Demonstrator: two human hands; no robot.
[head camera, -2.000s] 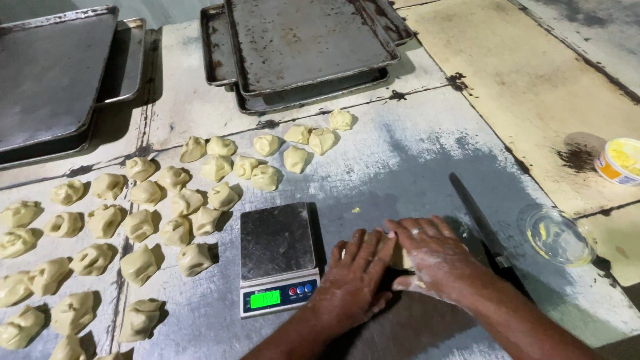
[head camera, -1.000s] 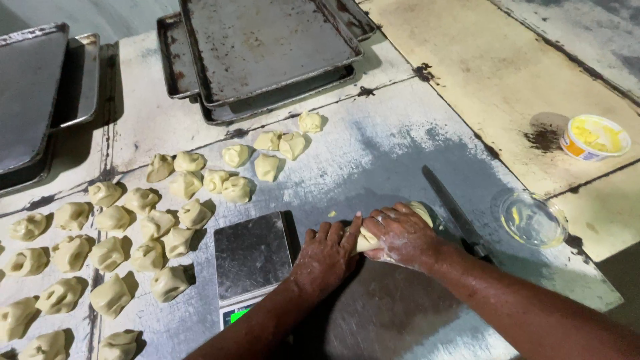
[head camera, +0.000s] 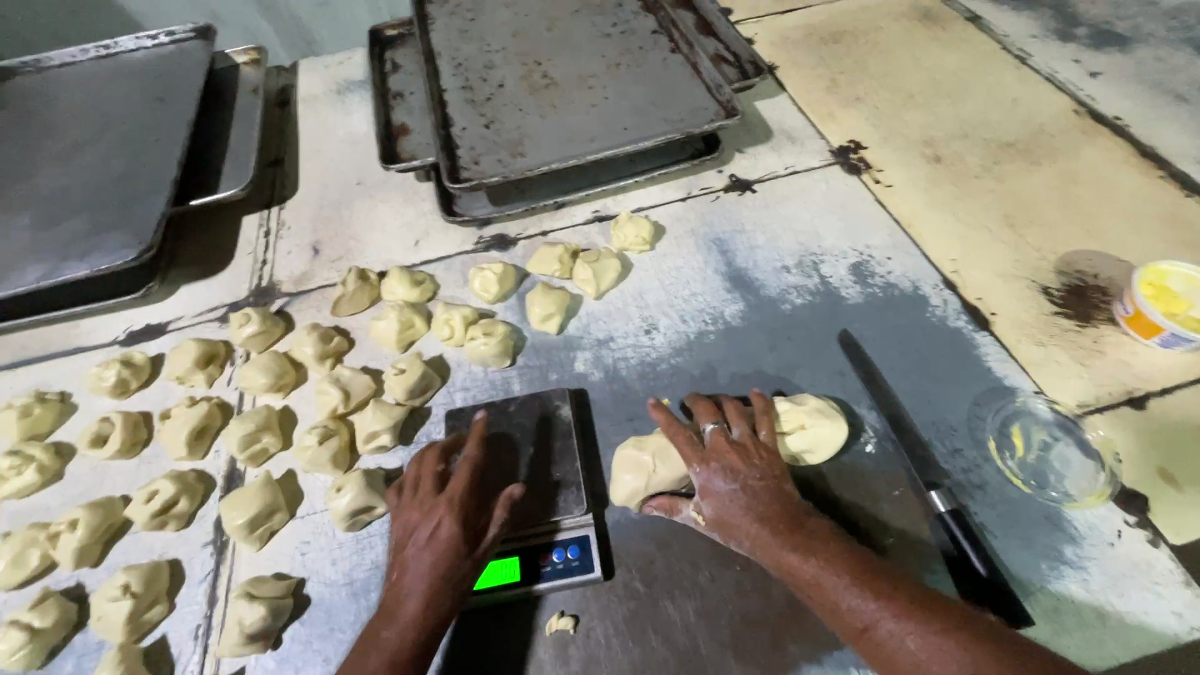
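Observation:
My right hand (head camera: 736, 459), a ring on one finger, lies over a thick roll of pale dough (head camera: 811, 429), which shows on both sides of the fingers. My left hand (head camera: 450, 511) is over the left side of a digital kitchen scale (head camera: 539, 441), fingers spread, with nothing seen in it; whether it touches the plate is unclear. The scale's display glows green. Many dough pieces (head camera: 258, 433) lie in loose rows left of and beyond the scale. A small dough scrap (head camera: 562, 622) sits just in front of the scale.
A long serrated knife with a black handle (head camera: 975, 562) lies right of my right hand, beside a clear plastic lid (head camera: 1052, 452). Farther right stands a tub of yellow spread (head camera: 1158, 305). Stacked metal baking trays (head camera: 572, 89) and more trays (head camera: 84, 159) occupy the far side.
My left hand has left the dough roll and moved left to the scale. My right hand remains on the roll. The small scrap in front of the scale now shows.

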